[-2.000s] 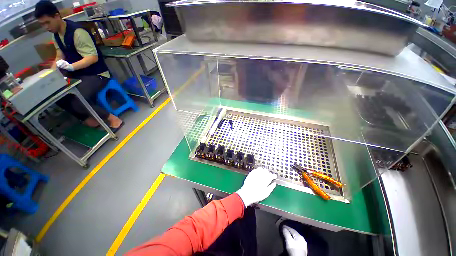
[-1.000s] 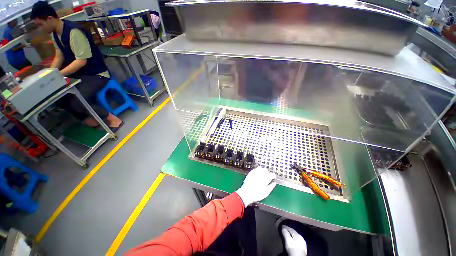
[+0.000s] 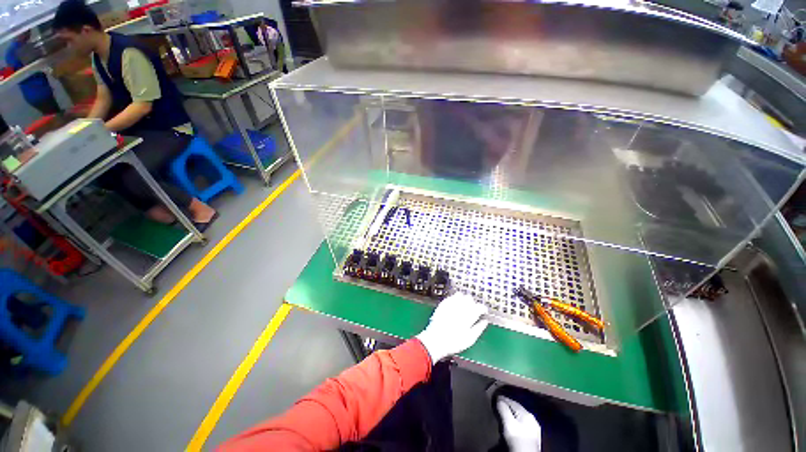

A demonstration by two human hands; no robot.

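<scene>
Several black coil components (image 3: 398, 273) stand in a row along the near left edge of the perforated metal tray (image 3: 495, 207). Orange-handled cutting pliers (image 3: 555, 320) lie open on the tray at the near right, jaws towards the middle, untouched. My left hand (image 3: 455, 327), white-gloved with a red sleeve, rests on the tray's near rim, just right of the row. Its fingertips are partly hidden, and whether it holds anything cannot be told. My right hand (image 3: 519, 426), a white glove, is low below the bench's front edge, small and cut off by the frame's bottom.
A clear shield (image 3: 495, 150) with a metal top stands over the tray. Small dark bent pieces (image 3: 402, 217) lie at the tray's far left. A stainless tray (image 3: 738, 340) with dark parts is at right. A person (image 3: 133, 84) sits at another bench, left, beside a blue stool (image 3: 205, 169).
The seated person at left has leaned forward, hands moved in behind the grey box. My left hand, my right hand, the pliers and the row of components show no clear movement.
</scene>
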